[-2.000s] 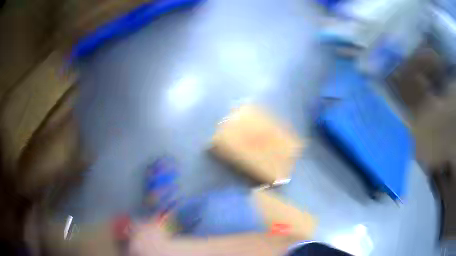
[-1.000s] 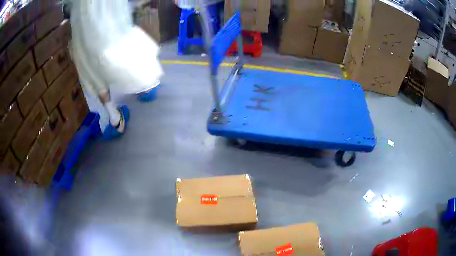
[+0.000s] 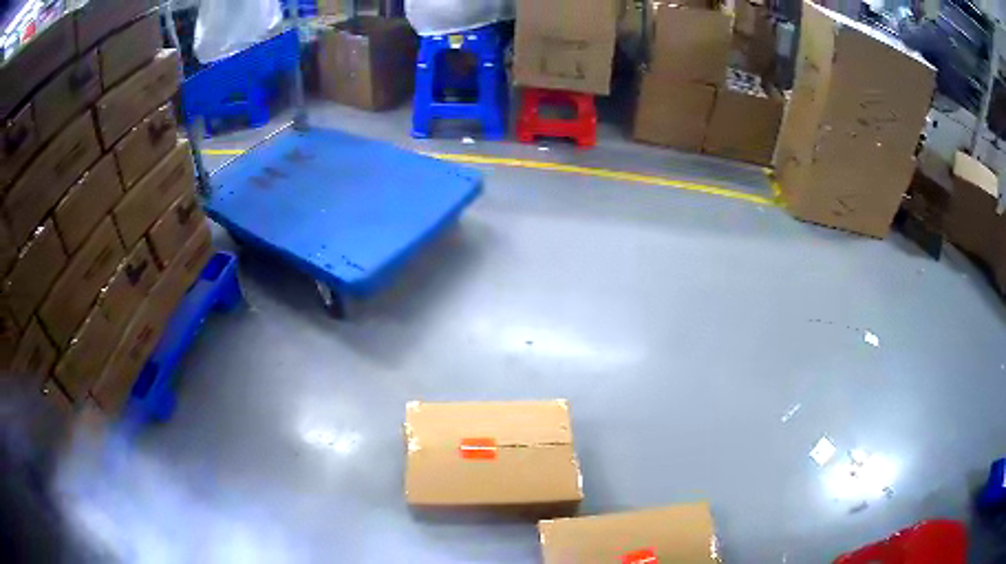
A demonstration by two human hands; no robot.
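A closed brown carton (image 3: 493,478) lies on the floor at the lower middle. A red-orange label (image 3: 478,448) sits across its top seam. A second brown carton (image 3: 629,533) lies just to its right and nearer, cut off by the bottom edge, with part of a red-orange label (image 3: 640,557) showing. Neither of my hands can be made out. A pale bluish blur at the lower left edge is too unclear to name.
A blue platform trolley (image 3: 348,209) stands upper left. Stacked cartons (image 3: 94,209) on a blue pallet (image 3: 188,331) line the left. A red stool (image 3: 910,544) shows lower right. Blue stool (image 3: 461,88), red stool (image 3: 556,116) and large cartons (image 3: 855,132) stand behind a yellow line.
The blue trolley has moved from the middle to the upper left. The person in pale clothing beside the left stacks is gone from there. The two cartons show slightly lower.
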